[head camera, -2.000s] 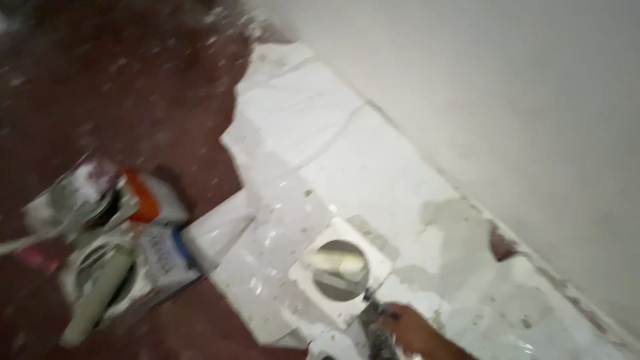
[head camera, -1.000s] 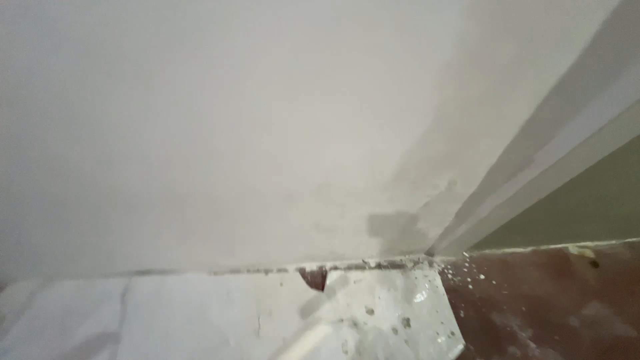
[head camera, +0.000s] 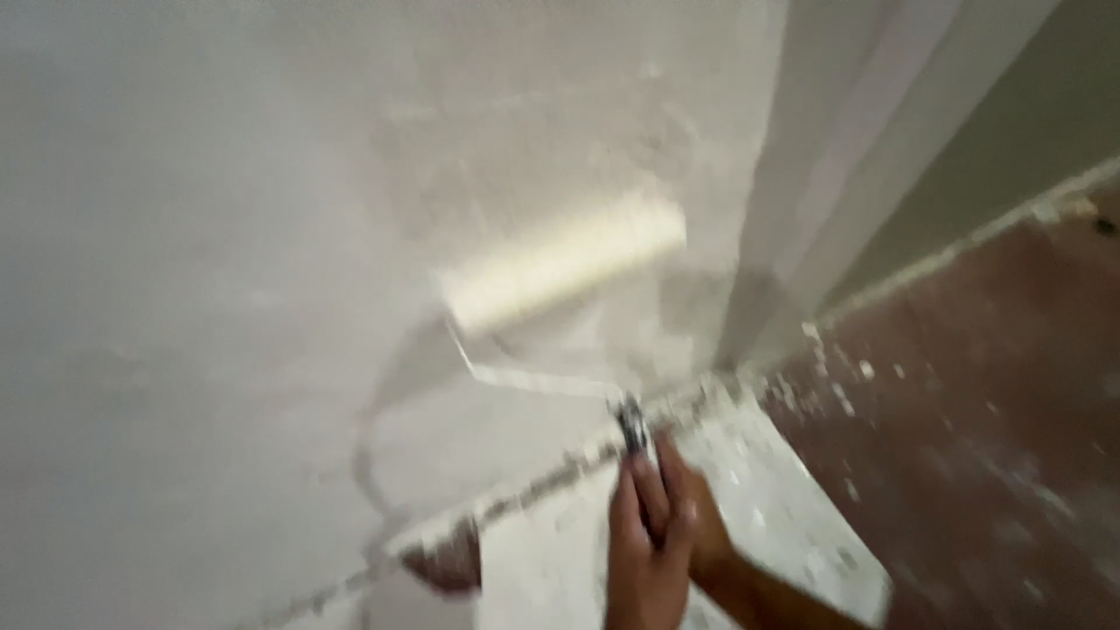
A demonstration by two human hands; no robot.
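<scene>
A paint roller (head camera: 569,258) with a pale cream sleeve lies against the lower part of the white wall (head camera: 219,262), blurred by motion. Its thin frame bends down to a dark handle (head camera: 632,424). Both hands grip that handle, close together: my left hand (head camera: 643,534) is in front, and my right hand (head camera: 696,512) is just to its right, partly behind. The roller's shadow falls on the wall around it. Damp-looking, darker patches show on the wall above the sleeve.
White sheeting (head camera: 542,551) with spatters covers the floor along the wall's base. A reddish-brown floor (head camera: 980,420) with white specks lies to the right. At the upper right the wall meets a corner and a greenish wall section (head camera: 1032,131).
Two seconds ago the roller was at a white container's round opening, with one hand near it. Now it is on the wall and both hands hold its handle. The view has swung toward the wall.
</scene>
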